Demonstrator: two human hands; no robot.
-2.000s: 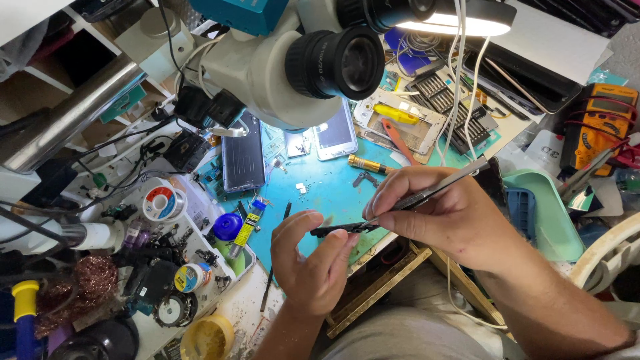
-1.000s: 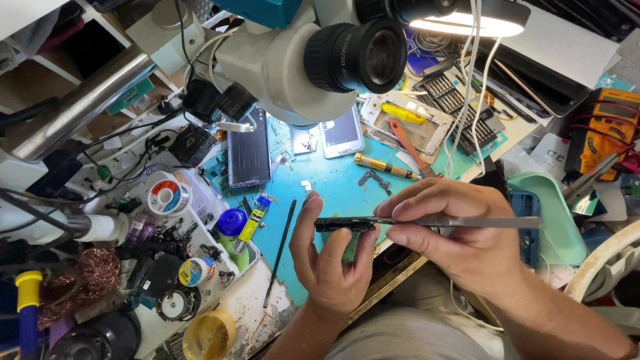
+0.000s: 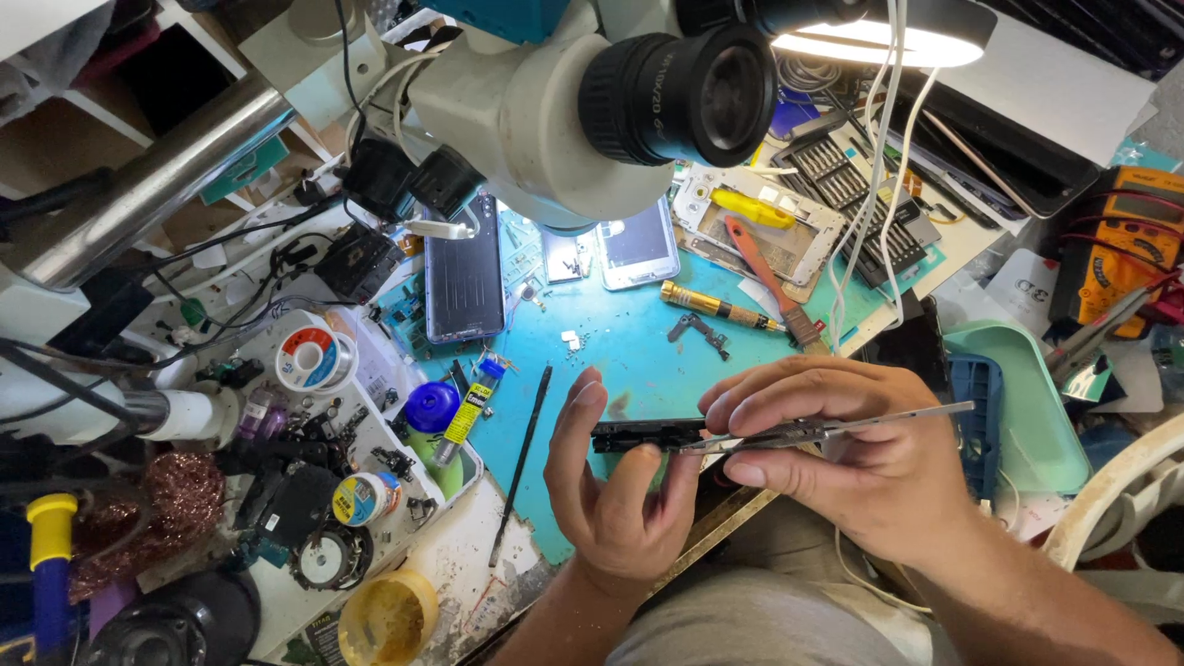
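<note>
My left hand (image 3: pixel 624 490) holds a thin black device part (image 3: pixel 647 433), seen edge-on, between thumb and fingers above the front of the turquoise work mat (image 3: pixel 592 356). A slim metal tool with a narrow blade (image 3: pixel 897 419) is gripped in my right hand (image 3: pixel 860 444); its pointed front end meets the edge of the black part near my left fingertips. The exact kind of black part cannot be told. Beyond my hands lie a gold screwdriver (image 3: pixel 721 306), a small dark bracket (image 3: pixel 700 335) and a brush with an orange handle (image 3: pixel 768 277).
A stereo microscope (image 3: pixel 592 111) overhangs the mat. Behind are a dark phone (image 3: pixel 465 277), a white phone frame (image 3: pixel 638 245) and a bit set (image 3: pixel 846 185). At left stand a solder spool (image 3: pixel 314 353) and a cluttered white tray (image 3: pixel 398 444); at right, a multimeter (image 3: pixel 1124 250) and a green tray (image 3: pixel 1017 407).
The metal tool, tilted up to the right two seconds ago and nearly level one second ago, again slants slightly upward. The black part stays in my left hand, whose fingers have shifted.
</note>
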